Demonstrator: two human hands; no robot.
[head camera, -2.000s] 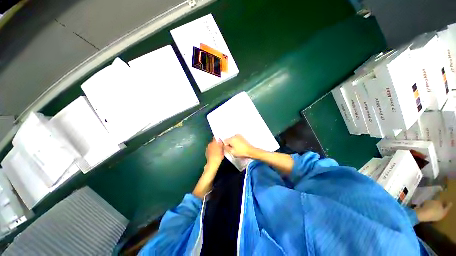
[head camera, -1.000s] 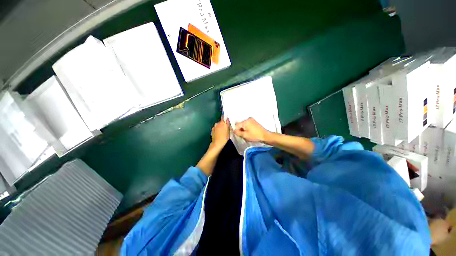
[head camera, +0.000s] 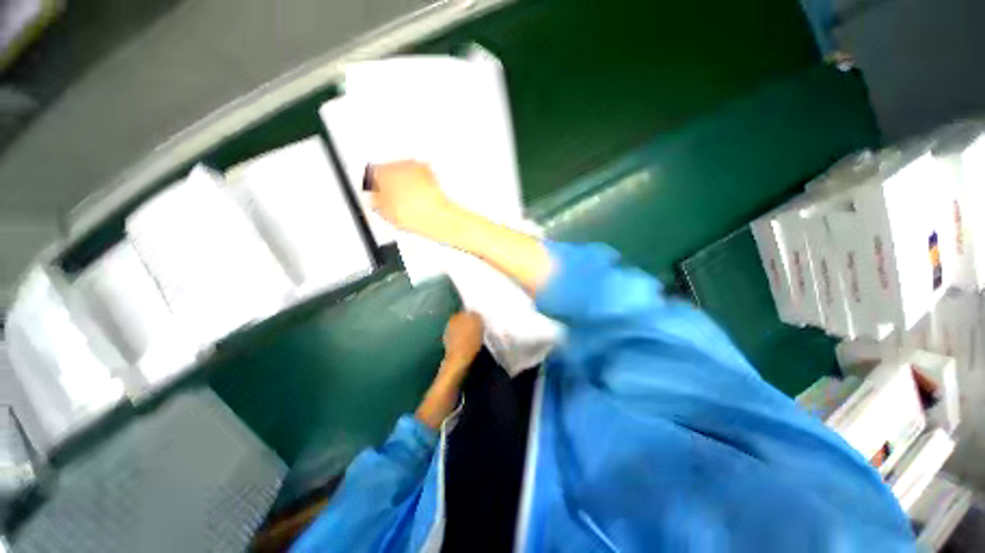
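A plain white flat piece, perhaps an insert or tray, lies over the box lid beyond me; a dark bit of the lid's picture shows at its left. My right hand is curled on this piece's left part and seems to grip it; the fingertips are blurred. Another white piece lies close to my body, partly under the first and my right forearm. My left hand is at its left edge, fingers curled; whether it grips is not clear.
White box bases stand in a row at the left along the belt rail. A ribbed grey-white stack is at lower left. Lettered box stacks stand at right, with more boxes below them.
My right hand has moved from the piece near my body forward and left to the lid. A white piece now covers the lid's picture. My left hand has moved slightly down and left.
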